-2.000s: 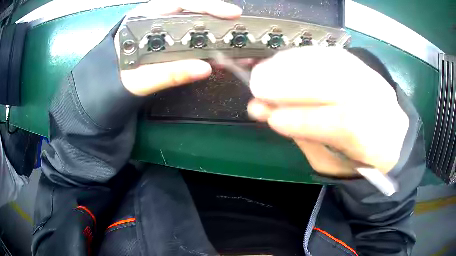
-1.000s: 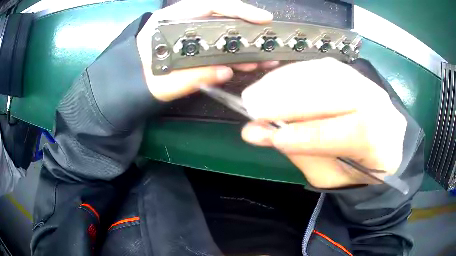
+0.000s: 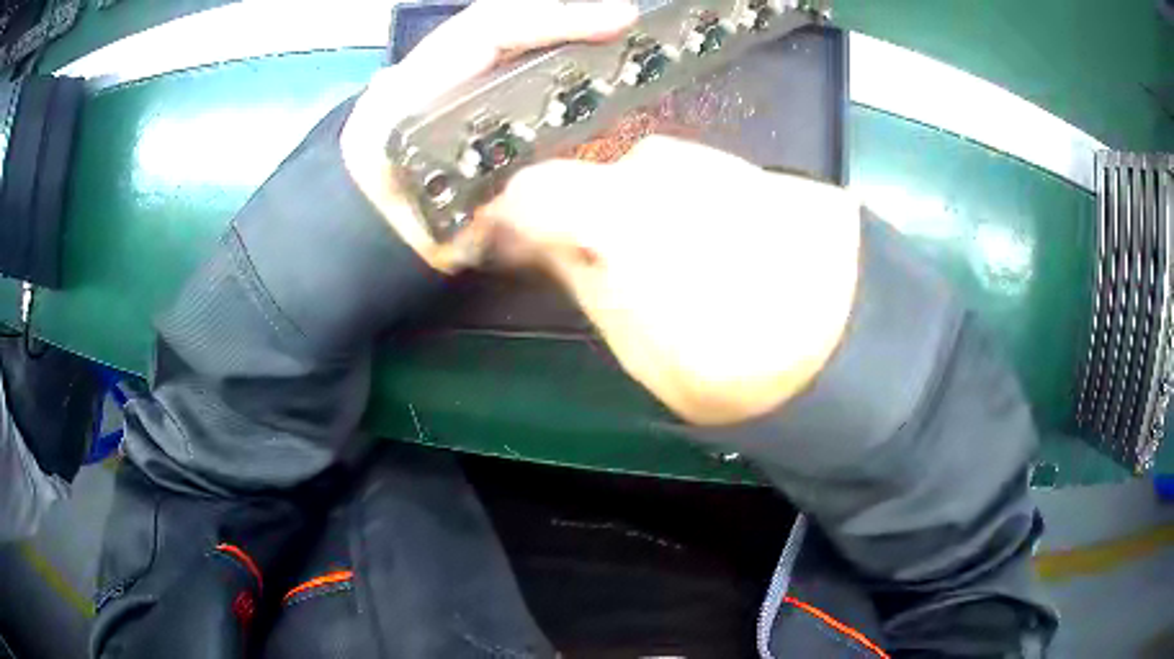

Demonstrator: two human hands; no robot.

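A grey-beige metal bar fixture (image 3: 534,122) with a row of several dark round seats is tilted, its right end raised toward the top edge of the view. My left hand (image 3: 451,64) is shut on it, fingers along its upper edge and palm at its left end. My right hand (image 3: 695,258), blurred and overexposed, is at the bar's lower edge near the left end; its fingertips are unclear and no tweezers can be made out in it. Fine copper-coloured pieces (image 3: 631,126) lie on the black tray (image 3: 846,110) behind the bar.
Ribbed grey bars (image 3: 1133,309) are stacked at the far right of the green bench (image 3: 978,245). A black block (image 3: 39,174) with a cable below it is at the far left. White strips (image 3: 245,35) run along the bench's back.
The bar has tilted, its right end rising and its left end dropping. My right hand has moved left to the bar's lower left part. The tweezers seen earlier can no longer be made out; the copper-coloured pieces now show.
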